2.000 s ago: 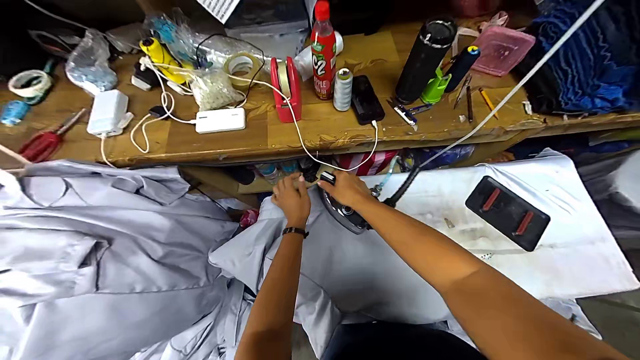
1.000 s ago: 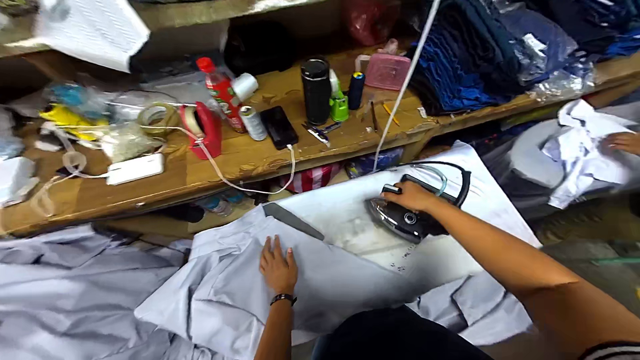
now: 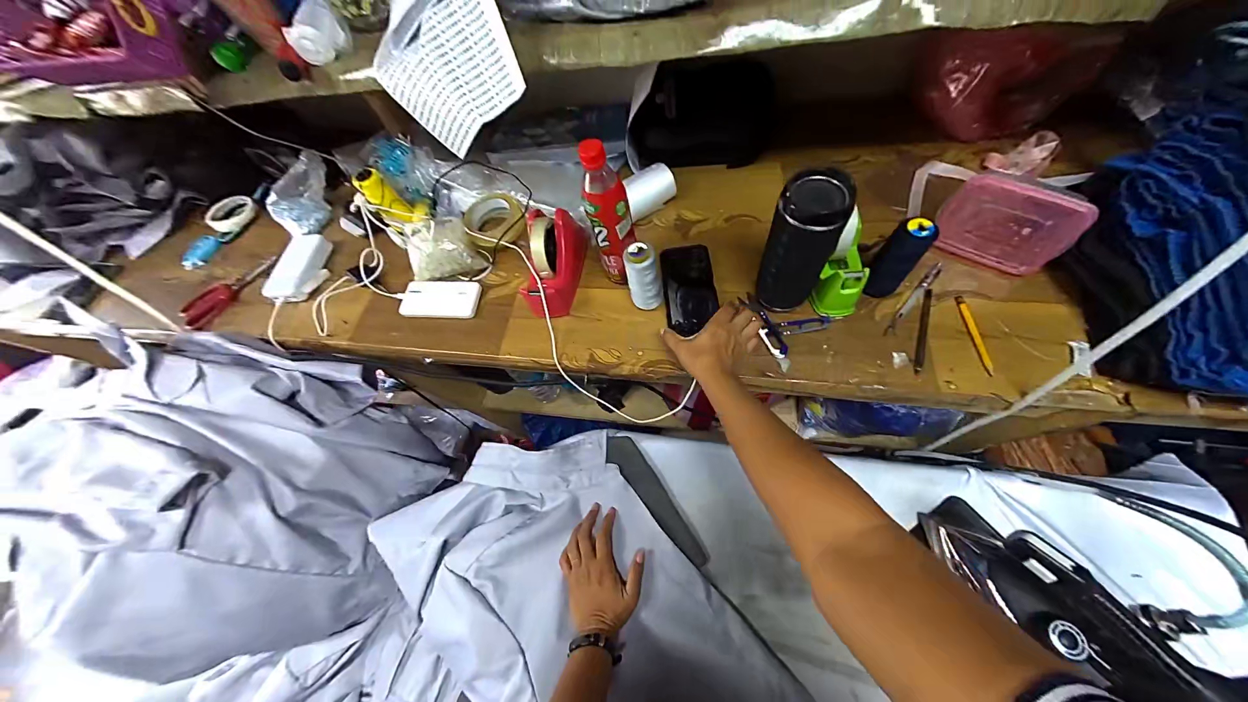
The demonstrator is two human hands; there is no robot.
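Note:
My left hand lies flat with its fingers apart on a light grey garment spread over the white-covered ironing surface. Up on the wooden shelf, my right hand reaches to the lower end of a black smartphone, its fingertips close to small thread snippers; whether it grips anything cannot be told. A dark steam iron rests at the lower right, partly behind my right forearm. Dark grey fabric shows along the garment's edge.
Along the shelf stand a red tape dispenser, a red-capped bottle, a thread spool, a black cylinder and a pink plastic box. A white cable droops over the shelf edge. More grey garments lie left.
My right hand has let go of the iron and moved up to the shelf by the phone. My left hand stays on the garment, as one second ago.

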